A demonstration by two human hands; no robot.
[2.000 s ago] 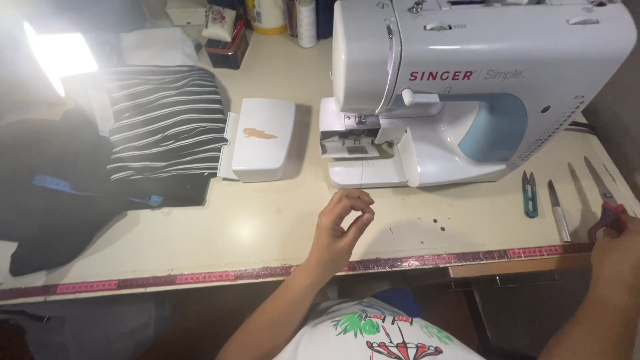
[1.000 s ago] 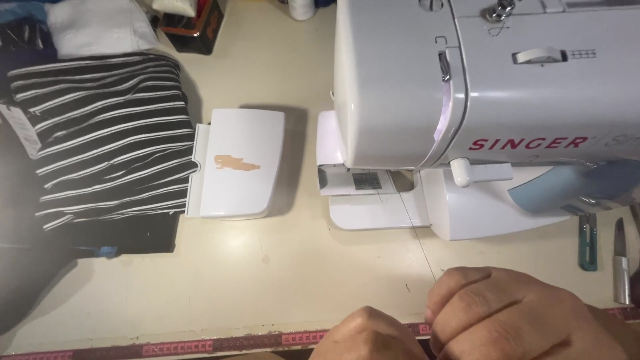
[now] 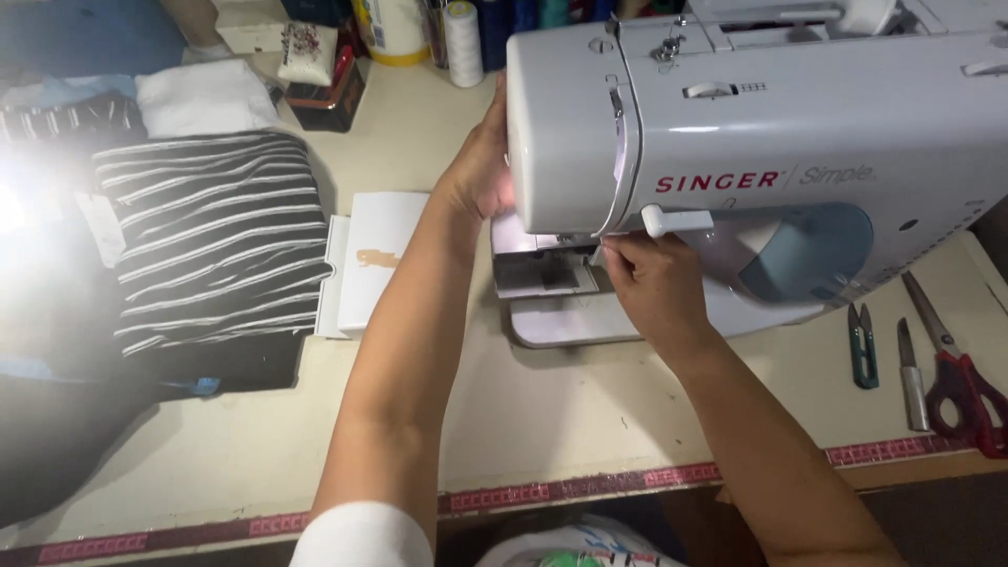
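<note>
A white Singer sewing machine (image 3: 732,134) stands at the right of the table. My left hand (image 3: 484,161) reaches up against the left side of its head; the fingertips are hidden behind the casing. Under the head, my right hand (image 3: 654,276) has thumb and forefinger pinched together near the needle area, just below the white lever (image 3: 677,220). Whether a thread lies between those fingertips is too small to tell. The machine's front cover is open over the bobbin area (image 3: 547,272). Its detached white extension table (image 3: 386,260) lies to the left, partly behind my left forearm.
Folded striped fabric (image 3: 220,244) and dark cloth lie at the left. A pincushion (image 3: 307,53) on a small box (image 3: 327,98) and a white thread spool (image 3: 463,47) stand behind. Thread snips (image 3: 864,346), a small knife (image 3: 913,394) and red-handled scissors (image 3: 957,386) lie right. Measuring tape (image 3: 685,475) runs along the front edge.
Both hands have moved from the table's front edge up to the machine, the left to its head's side, the right beneath it. Two seconds ago my right hand was at the scissors. The view has shifted.
</note>
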